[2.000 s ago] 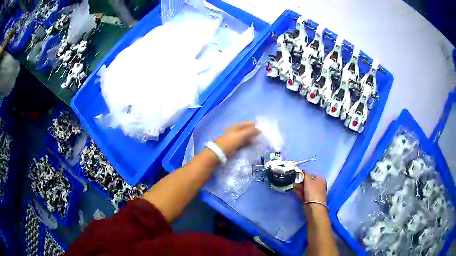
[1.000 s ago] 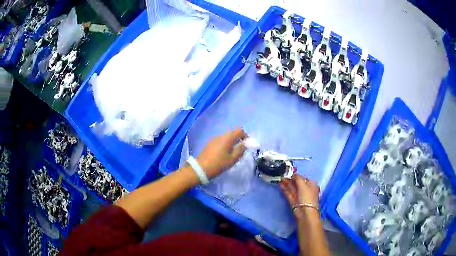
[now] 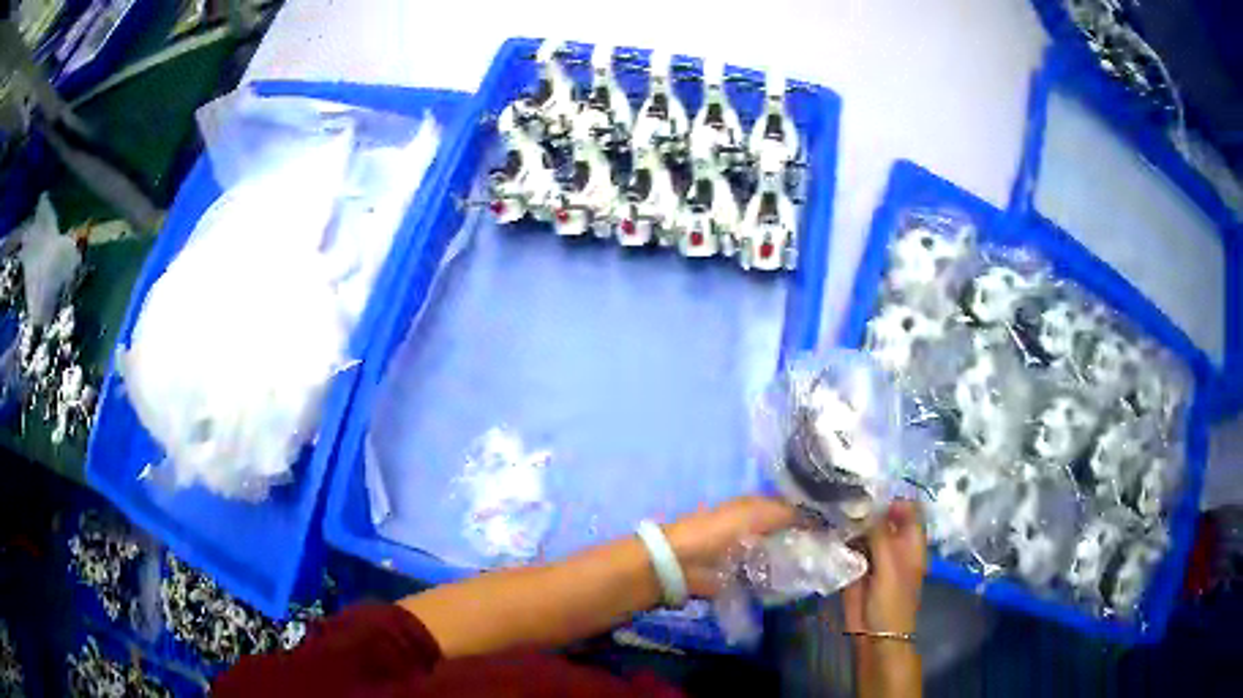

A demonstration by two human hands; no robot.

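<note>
A scooter inside a clear plastic bag point(image 3: 834, 434) is held upright-ish between my hands, above the gap between the scooter tray and the tray of bagged scooters. My left hand point(image 3: 743, 535) grips the bag's lower left part. My right hand point(image 3: 893, 556) grips the bag's lower right edge. Crumpled film hangs below the scooter. Unbagged white scooters point(image 3: 634, 211) stand in tight rows at the far end of the blue scooter tray point(image 3: 349, 477). A loose clear bag point(image 3: 504, 494) lies on that tray's pale liner.
A blue tray with a white bag pile point(image 3: 246, 327) stands at left. Bagged scooters point(image 3: 1063, 423) fill a blue tray at right, with another blue tray point(image 3: 1138, 218) behind it. Crates of scooter parts point(image 3: 205, 600) are at lower left. A green bench is at far left.
The scooter has gone from bare to inside the clear bag. Both hands have moved right with it, out of the scooter tray. The view has shifted and turned rightward.
</note>
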